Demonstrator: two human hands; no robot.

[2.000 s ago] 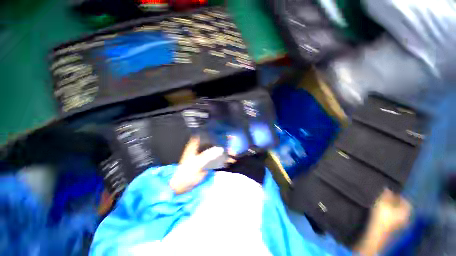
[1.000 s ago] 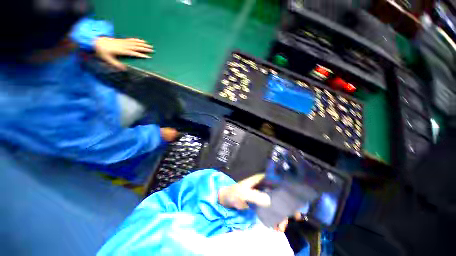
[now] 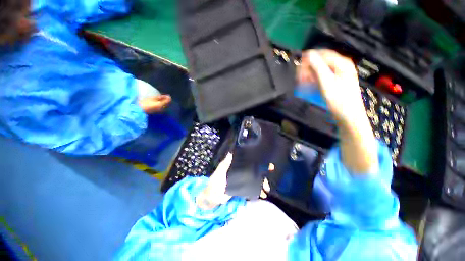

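Note:
My left hand (image 3: 216,184) grips a dark phone-size panel (image 3: 249,165) over the phone tray, thumb on its left edge and fingertips showing at its right. A pale-edged camera area is at its top; I cannot tell whether it is a whole phone or a cover. My right hand (image 3: 334,76) is raised over the parts tray (image 3: 381,120), blurred, its fingertips beside the right edge of an empty black slotted tray (image 3: 227,58). I cannot tell whether it holds that tray. Another dark phone (image 3: 298,171) lies right of the panel.
The slotted tray slants over the green bench (image 3: 153,30). A tray of small shiny parts (image 3: 196,150) is left of the phone tray. Another person's hand (image 3: 155,103) and blue sleeves are at left. A black machine with a red light (image 3: 390,84) stands behind the parts tray.
The slotted tray, seen at the right two seconds ago, is now at the upper middle. My right hand has come up over the parts tray. My left hand's panel has moved left and turned more upright.

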